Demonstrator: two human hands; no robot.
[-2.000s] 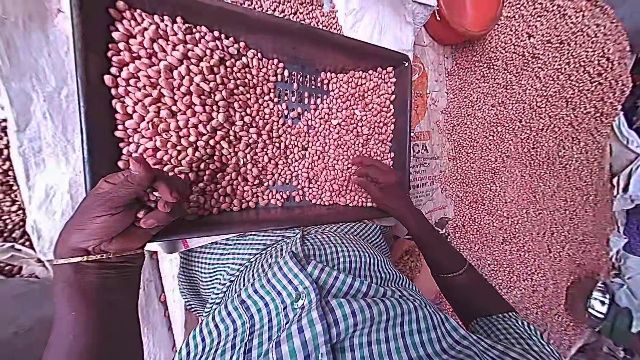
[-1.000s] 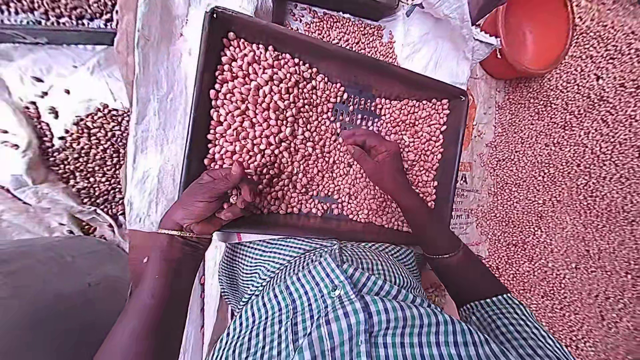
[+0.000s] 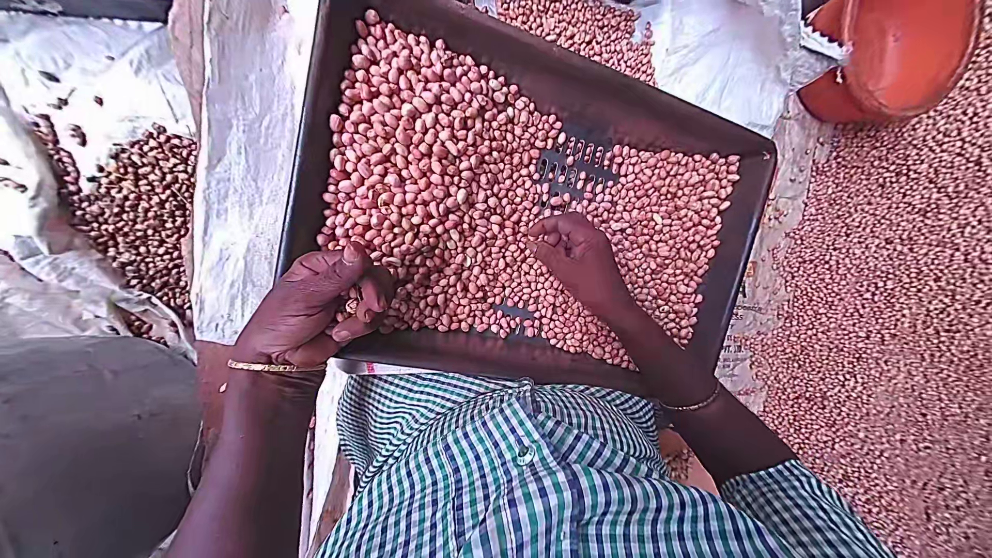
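Observation:
A dark plastic tray [image 3: 635, 101] with a slotted bottom lies tilted across my lap. Pink-skinned peanuts [image 3: 434, 155] cover most of its bottom, heaped thickest on the left. My left hand [image 3: 318, 302], with a thin bangle at the wrist, is at the tray's lower left corner, its fingers curled around a few peanuts or bits. Over the middle of the tray is my right hand [image 3: 577, 260], thumb and forefinger brought together just above the peanuts beside the bare slots. Whether something small is between those fingertips cannot be seen.
A wide spread of peanuts [image 3: 891, 310] covers the right side. An orange-red plastic container [image 3: 907, 54] stands at the upper right. Darker peanuts [image 3: 147, 209] lie on white sheeting [image 3: 240, 170] at the left. More peanuts [image 3: 581, 31] are beyond the tray, and a grey surface [image 3: 93, 442] is at lower left.
My right hand has moved from the tray's right part to its middle, fingertips now together. My left hand stays at the lower left corner. The view has shifted left.

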